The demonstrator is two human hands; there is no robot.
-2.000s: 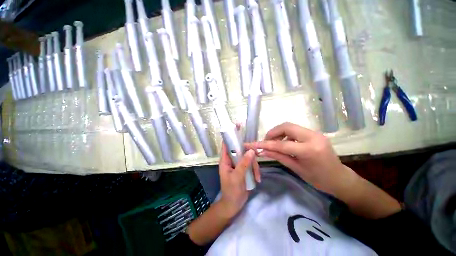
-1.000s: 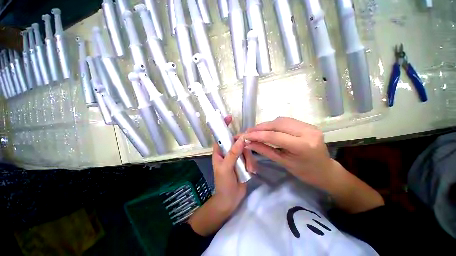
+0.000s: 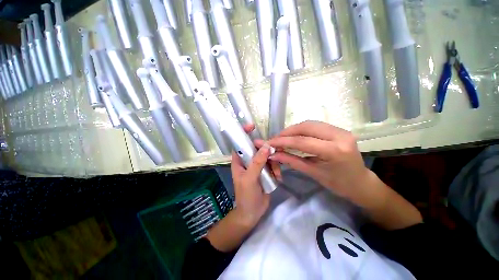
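My left hand (image 3: pixel 253 183) holds a silver-grey handpiece (image 3: pixel 236 136) at the bench edge, its white neck pointing up and left and its wide end down over my lap. A dark opening shows on its body just above my left thumb. My right hand (image 3: pixel 323 156) is beside it, thumb and fingers pinched on a small white piece (image 3: pixel 272 153) close to my left thumb. The fingertips partly hide this piece; its exact shape cannot be told.
Many handpieces (image 3: pixel 279 98) lie in rows on clear plastic trays (image 3: pixel 49 128) on the cream bench. Blue-handled cutters (image 3: pixel 457 82) lie at right. A green crate (image 3: pixel 164 224) with slim silver pieces stands below the bench. Grey cloth shows at the right edge.
The held handpiece has tilted more to the left since the first frame. Both hands stay close together, the right still pinching. The view has shifted, so the bench items appear higher.
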